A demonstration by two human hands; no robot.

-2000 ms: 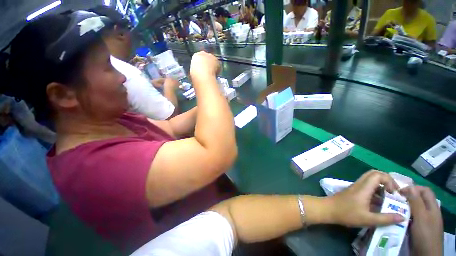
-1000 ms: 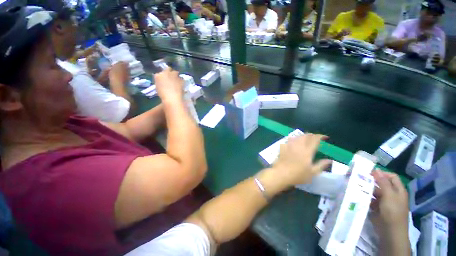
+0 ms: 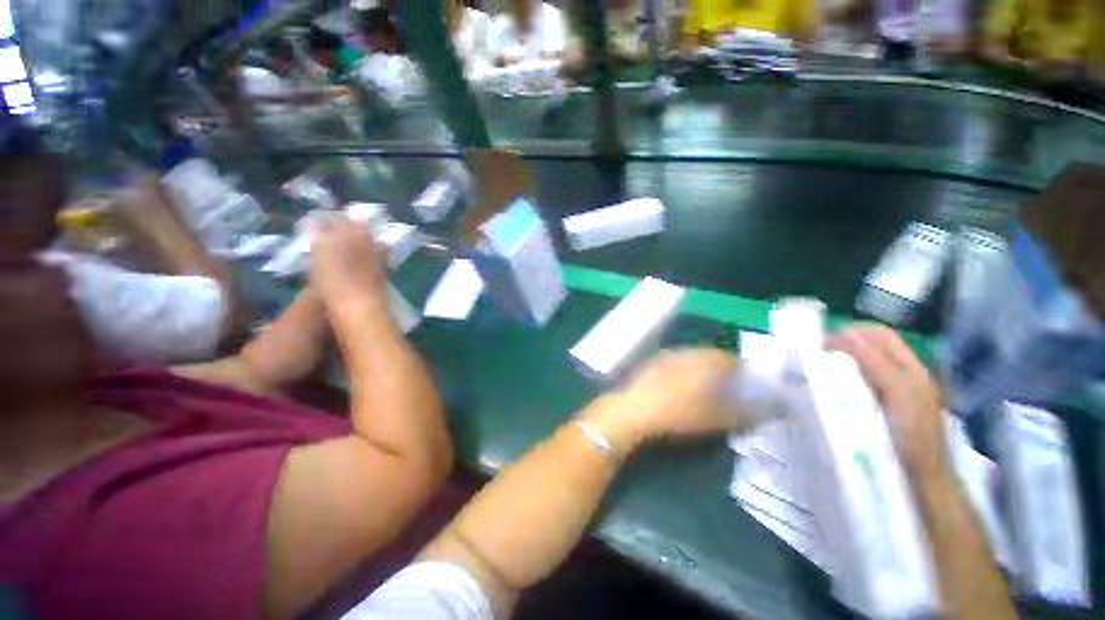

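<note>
My right hand holds a long narrow white unit carton with a faint green mark, its top end pointing away from me. My left hand is blurred, just left of the carton's upper end. A pale blurred piece shows at its fingertips; I cannot tell whether it is gripped. Printed white leaflets lie in a loose pile under and left of the carton. Another unit carton lies on the green bench beyond my left hand.
An open blue-and-white carton stands past the bench carton; another is at right. A carton lies at the right edge. More cartons lie on the dark belt. A neighbour's arm is close at left.
The view has turned right. My left hand let go of the held carton, reached left to the white bundle, then came back near the carton's end. My right hand kept its hold.
</note>
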